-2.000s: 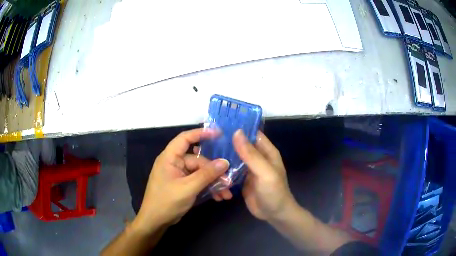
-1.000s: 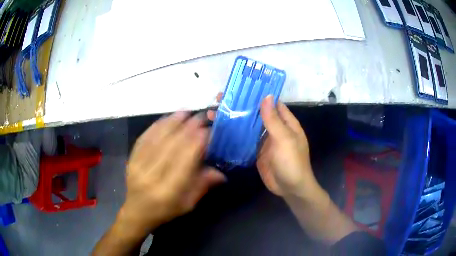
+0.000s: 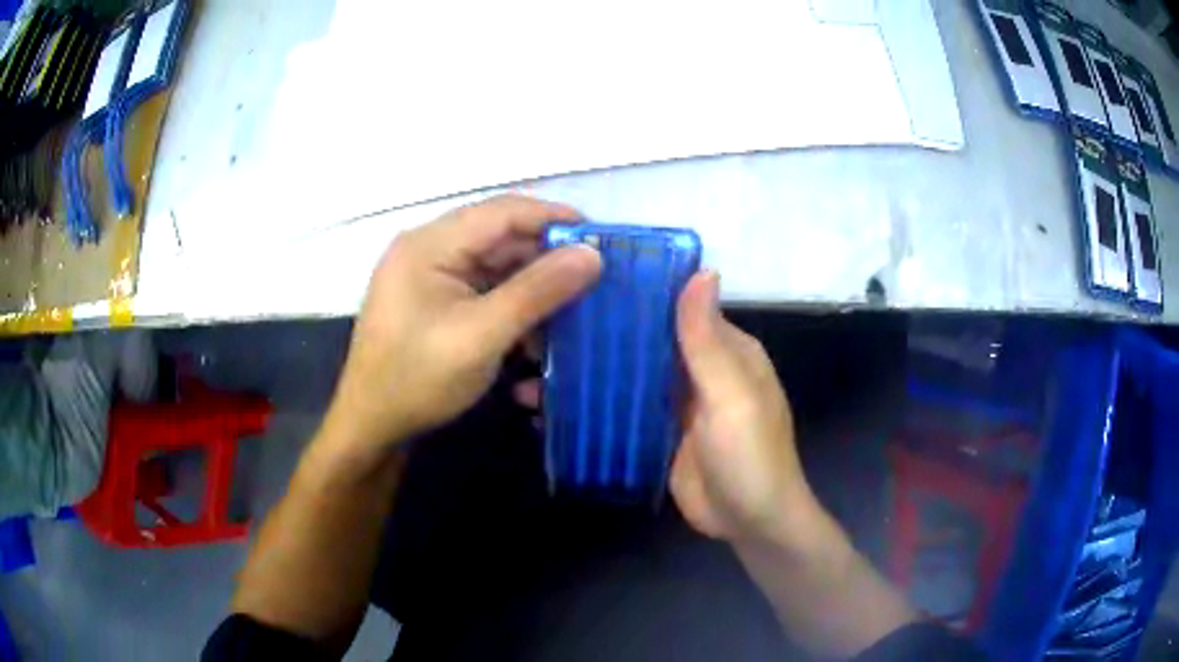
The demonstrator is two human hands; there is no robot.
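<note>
A glossy blue striped housing unit (image 3: 614, 375) is held upright in front of the bench edge, its striped blue face towards me. My left hand (image 3: 453, 310) grips its upper left corner, thumb on the face near the top edge and fingers behind. My right hand (image 3: 740, 420) holds its right side, thumb along the edge. The inner side of the unit is hidden. Whether clear film still covers the face cannot be told.
White sheets (image 3: 621, 78) lie on the pale bench (image 3: 802, 233). Units with black pads (image 3: 1108, 226) lie at right. Units with blue tails (image 3: 114, 155) lie at left. A blue bin (image 3: 1067, 485) stands below right. Red stools (image 3: 168, 472) stand below the bench.
The unit has been tilted and turned more upright, its top edge now lower in view. My left hand, blurred and off the face a second ago, now grips the upper left corner.
</note>
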